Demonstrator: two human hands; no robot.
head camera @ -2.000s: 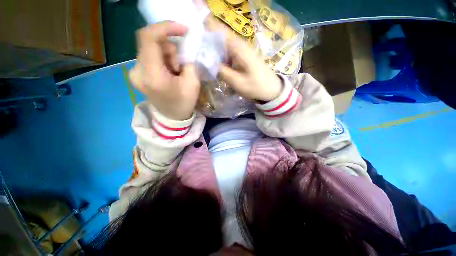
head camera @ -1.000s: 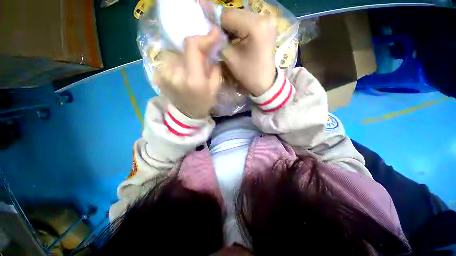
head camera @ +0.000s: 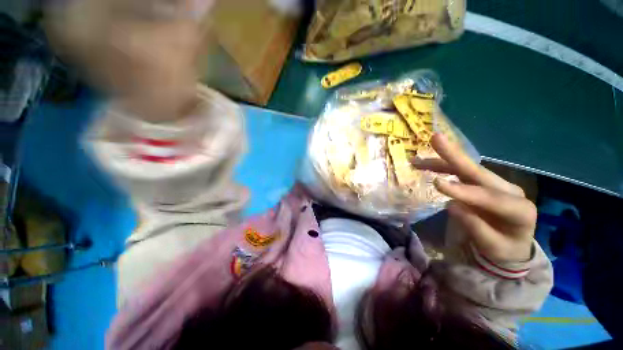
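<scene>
An open clear plastic bag [head camera: 324, 147] full of yellow parts [head camera: 386, 125] sits at the table edge against my front. My right hand [head camera: 485, 195] is at the bag's right side, fingers apart, with nothing seen in it. My left hand [head camera: 130, 58] is raised at the upper left, large and blurred over the carton. Its fingers run toward the top edge, so what it holds cannot be told. One loose yellow part [head camera: 341, 74] lies on the green table beyond the bag.
A second filled bag [head camera: 382, 31] lies on the green table [head camera: 540, 102] at the top. A brown carton [head camera: 256, 41] stands at the upper left. A blue stool [head camera: 561, 236] is on the floor at the right. Metal rack bars [head camera: 54, 247] show at the left.
My hands have parted; the left went up and left, the right opened beside the bag. The white wad is no longer seen between them. The view has turned, showing the second bag.
</scene>
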